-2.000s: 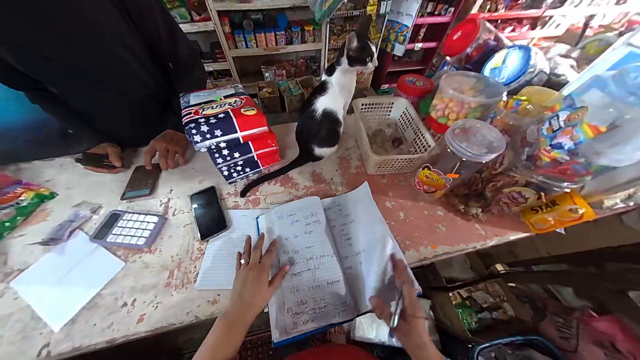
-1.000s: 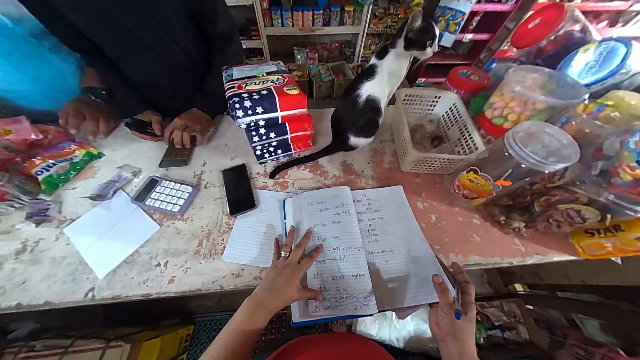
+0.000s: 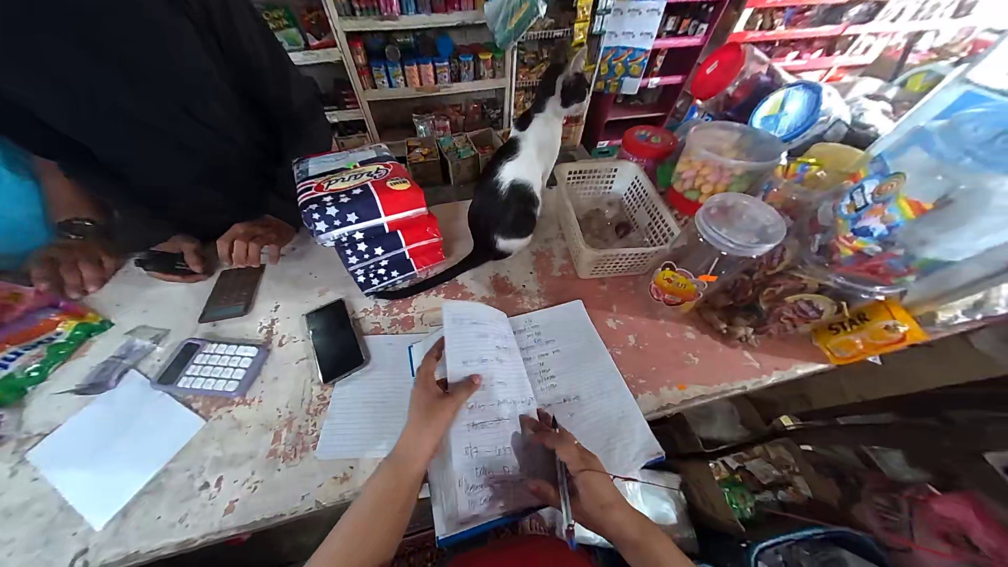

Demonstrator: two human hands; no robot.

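An open notebook with handwritten pages (image 3: 587,378) lies at the counter's near edge. My left hand (image 3: 437,398) grips the raised left page at its left edge, thumb on the page's face. My right hand (image 3: 571,472) holds a pen (image 3: 563,492) and lies over the lower middle of the notebook, near the fold. Left of the notebook are a loose lined sheet (image 3: 358,417), a black smartphone (image 3: 336,340), a calculator (image 3: 211,367) and a blank white sheet (image 3: 118,449). A black-and-white cat (image 3: 516,189) sits beyond the notebook, facing away.
Striped packs (image 3: 374,228) stand left of the cat, a white plastic basket (image 3: 591,264) right of it. Plastic candy jars (image 3: 740,228) crowd the counter's right side. At the far left, another person's hands (image 3: 252,240) are beside a dark phone (image 3: 231,294). Stocked shelves (image 3: 425,90) stand behind.
My left hand has gone from lying flat on the page to gripping the lifted page. My right hand has moved left from the notebook's right edge, pen still in it.
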